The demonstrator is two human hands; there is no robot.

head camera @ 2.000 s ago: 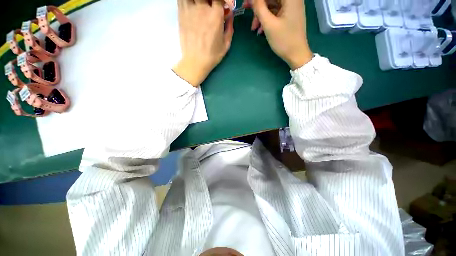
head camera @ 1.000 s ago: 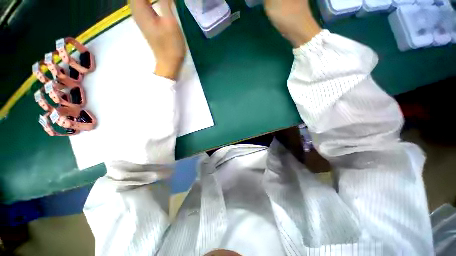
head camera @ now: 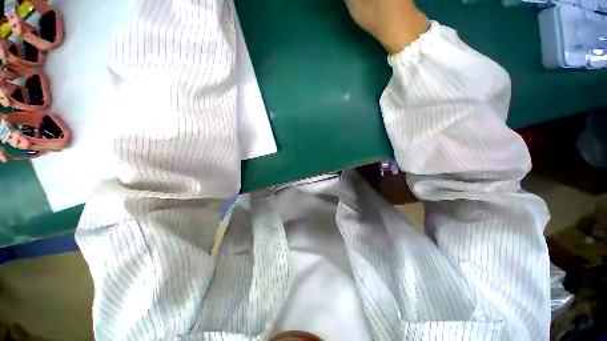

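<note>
My left hand is out of the picture; only its striped white sleeve shows, reaching over the white sheet to the top edge. My right hand is cut off by the top edge. Its wrist and the back of the hand show, but its fingers do not, so I cannot tell what it holds. Pink smartwatches with black screens stand close together at the far left, partly on the sheet, with small white labels on some straps.
White stand blocks stand at the upper right on the green bench top. The bench's near edge runs just in front of my body. A crinkled clear plastic piece and brownish shapes lie low at the right.
My left hand has moved up out of view. My right hand has shifted up and is more cut off. The white stand block near the top centre has left the picture. The view has shifted.
</note>
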